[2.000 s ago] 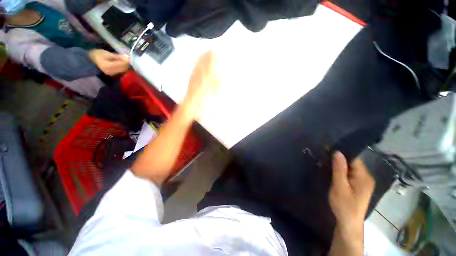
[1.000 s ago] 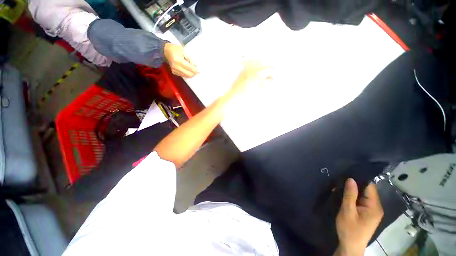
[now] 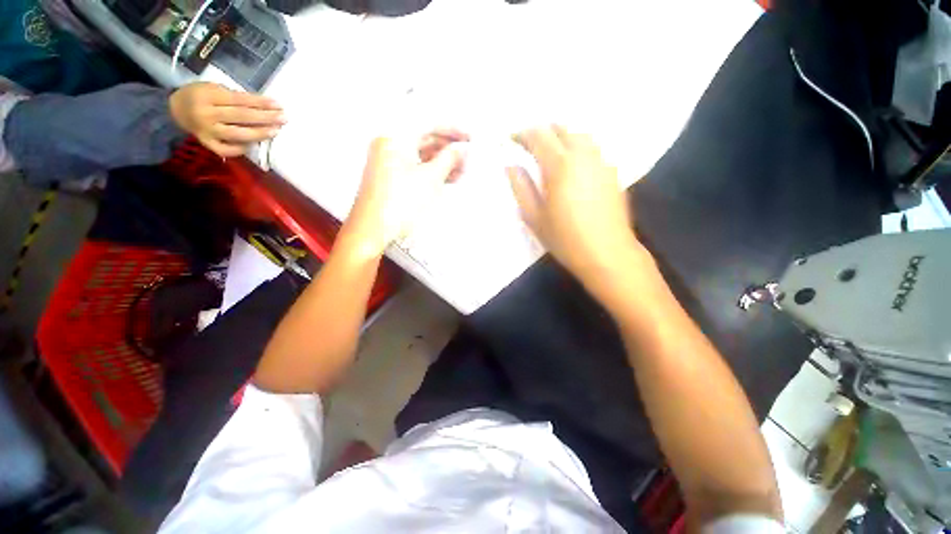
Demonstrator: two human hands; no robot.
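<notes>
My left hand and my right hand are close together over the white table, a small gap between them. Both are washed out by glare. The left fingers are bent with the fingertips near each other; I cannot tell whether they hold something small. The right fingers are bent over the table top. The black fabric lies over the right part of the table and hangs at its front edge, beside the sewing machine head with "brother" lettering.
Another person's hand rests at the table's left edge. A grey-black unit with a white cable stands at the far left. A red plastic basket is left below. Yellow-gold loops lie by the machine.
My right hand has left the black fabric by the machine and moved left over the white table beside my left hand. The view has shifted, and the other person's hand stays at the table edge.
</notes>
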